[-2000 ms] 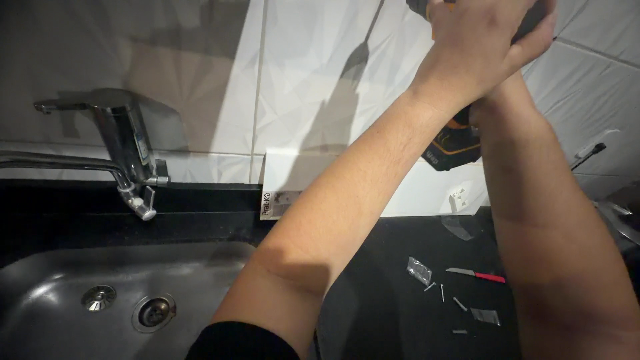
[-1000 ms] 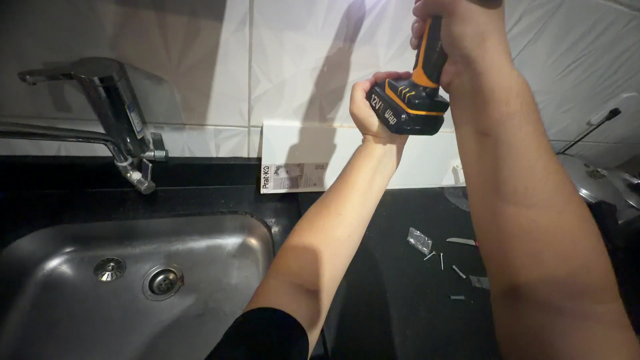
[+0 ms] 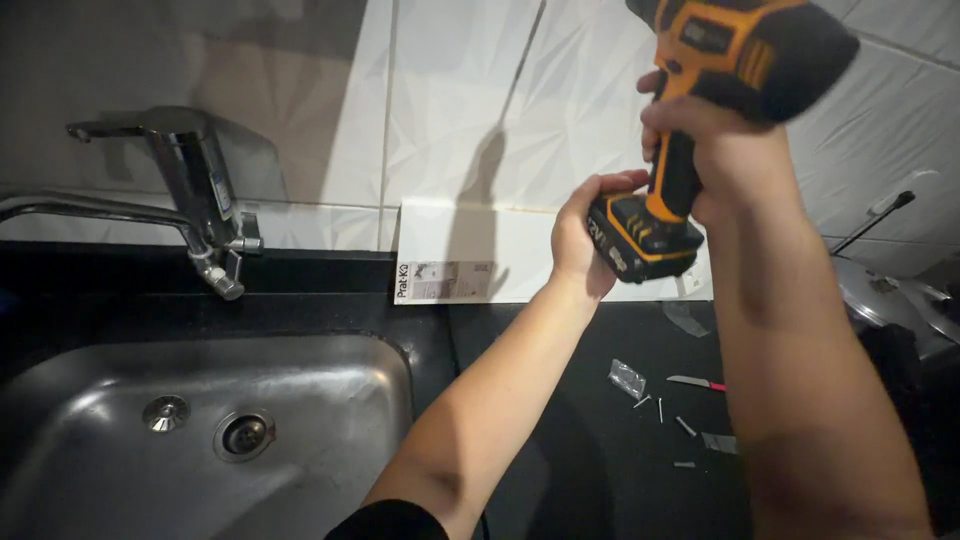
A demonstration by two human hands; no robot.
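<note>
My right hand (image 3: 724, 154) is wrapped around the grip of an orange and black cordless drill (image 3: 679, 169), raised in front of the tiled wall at the upper right. The drill's front end points left, with its tip cut off by the top edge. Against the side of the battery pack at its base rests my left hand (image 3: 585, 232), its palm and fingers supporting the pack. Behind the hands, a long white boxed panel (image 3: 525, 240) with a printed label leans on the wall. Screws (image 3: 685, 427), wall plugs or similar small pieces lie on the counter below.
A steel sink (image 3: 322, 397) with a drain fills the lower left, beneath a chrome faucet (image 3: 191, 165). On the black counter (image 3: 555, 465) lie a clear plastic packet (image 3: 627, 379) and a small knife (image 3: 690, 381) with a red handle. Metal pot lids (image 3: 870, 296) stand at the right.
The drill has come lower in view, and its orange body now shows. My left hand, at the upper part of the drill in the oldest frame, is at the battery pack in the later two.
</note>
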